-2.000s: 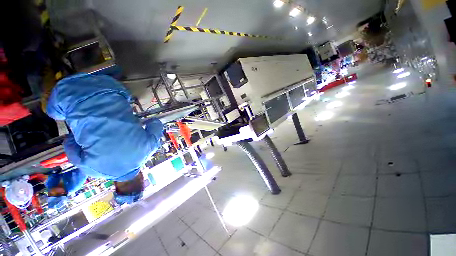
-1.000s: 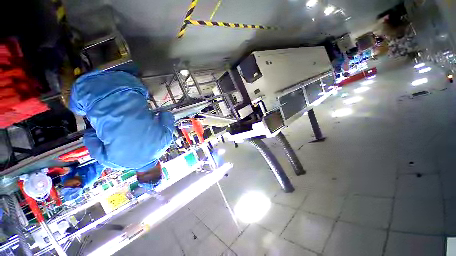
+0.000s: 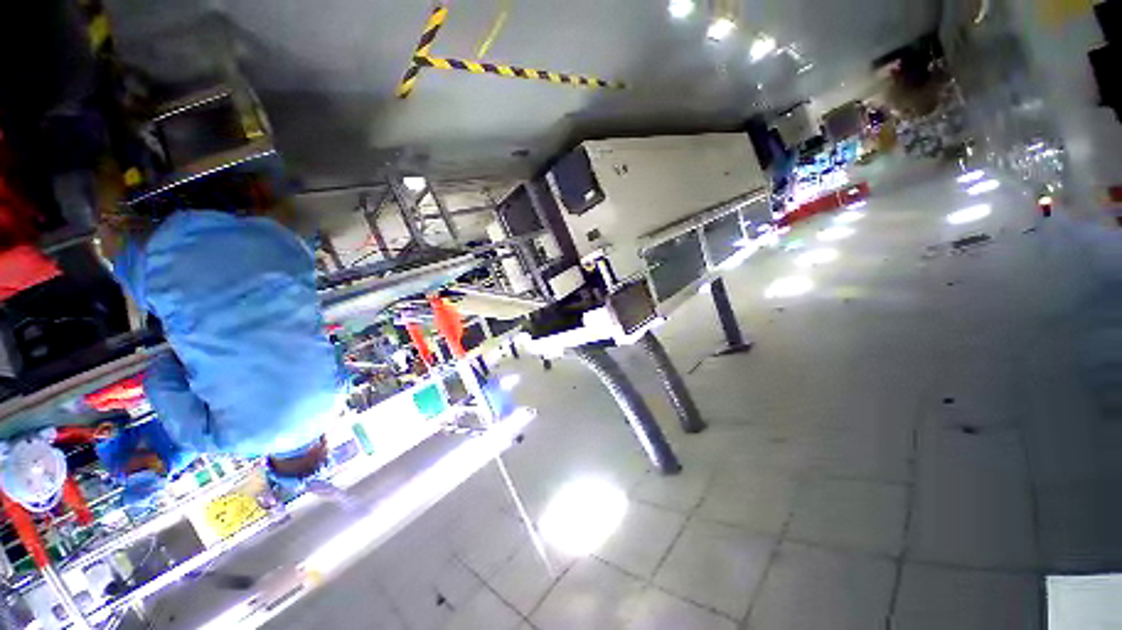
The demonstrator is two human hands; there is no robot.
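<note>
Neither of my hands is in view. The picture is upside down and tilted. Nearest in front is an assembly bench with a bright strip light (image 3: 418, 484) at the left. A person in a blue smock (image 3: 234, 326) is at the bench with the head toward the strip light. A second person in blue is partly visible beside them. A round white fan (image 3: 32, 475) is at the bench's left end, by red hanging pieces. A yellow label or bin (image 3: 234, 513) is on the bench; I cannot tell which.
A long cream machine (image 3: 677, 185) with dark windows joins the bench by a conveyor (image 3: 406, 277). Ribbed exhaust hoses (image 3: 634, 406) run from it to the tiled ceiling (image 3: 763, 492). Yellow-black tape (image 3: 523, 73) marks the grey floor at the top. Red material (image 3: 25, 271) is at the far left.
The view shifted right and then back left. The person in the blue smock has moved an arm in toward the body, showing more of the bench beside it.
</note>
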